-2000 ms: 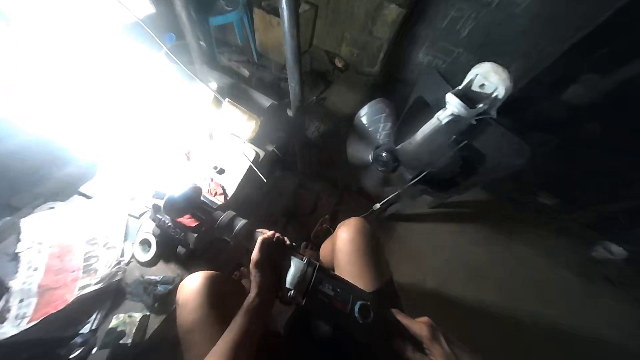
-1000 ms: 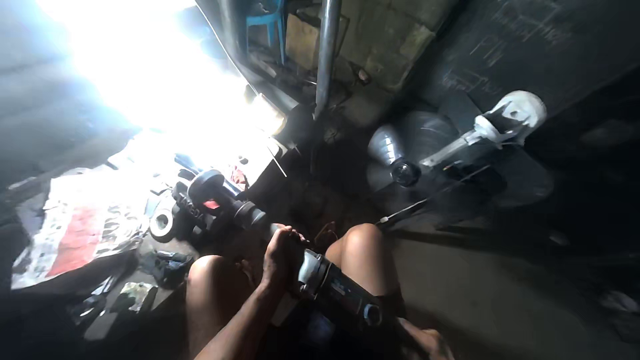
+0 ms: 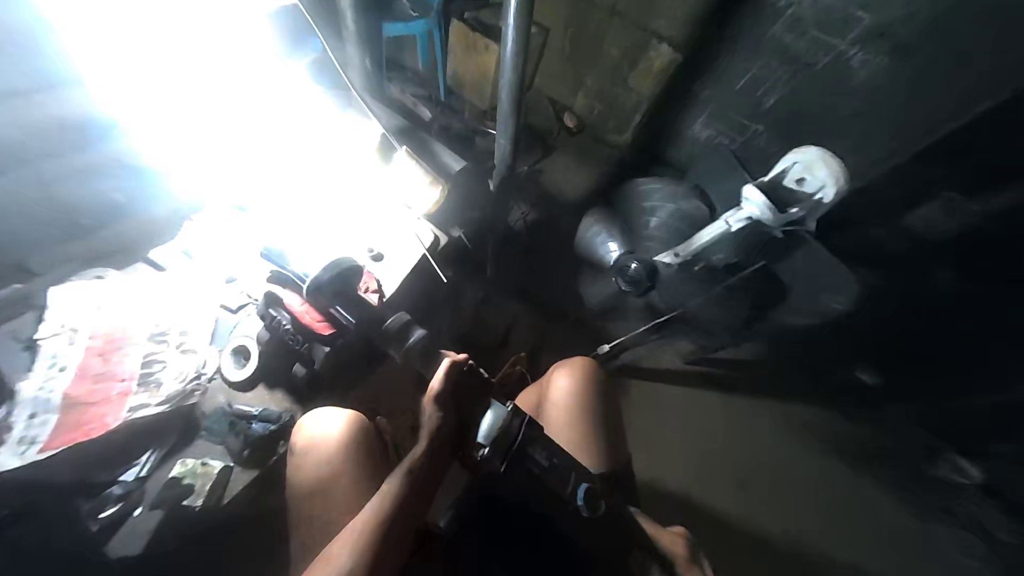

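A long dark power tool (image 3: 552, 464), its exact kind unclear, lies diagonally between my knees. Near its front, my left hand (image 3: 456, 400) is wrapped around the dark neck, just ahead of a pale metal collar (image 3: 494, 424). At its rear end, low in the view, is my right hand (image 3: 672, 544), partly hidden by the tool and by shadow; its grip is not clear. A dark cylindrical part (image 3: 408, 336) extends from the tool toward a round dark piece (image 3: 336, 284) at the upper left.
An electric fan (image 3: 636, 272) with a pale base (image 3: 808, 180) is at the right. A metal pole (image 3: 512, 88) and a blue plastic chair (image 3: 424, 32) are ahead. A white ring-shaped roll (image 3: 240, 360), a printed sheet (image 3: 96, 384) and mixed items lie left, beside strong glare.
The view has shifted somewhat. My left hand stays around the tool's front and my right hand stays near its rear.
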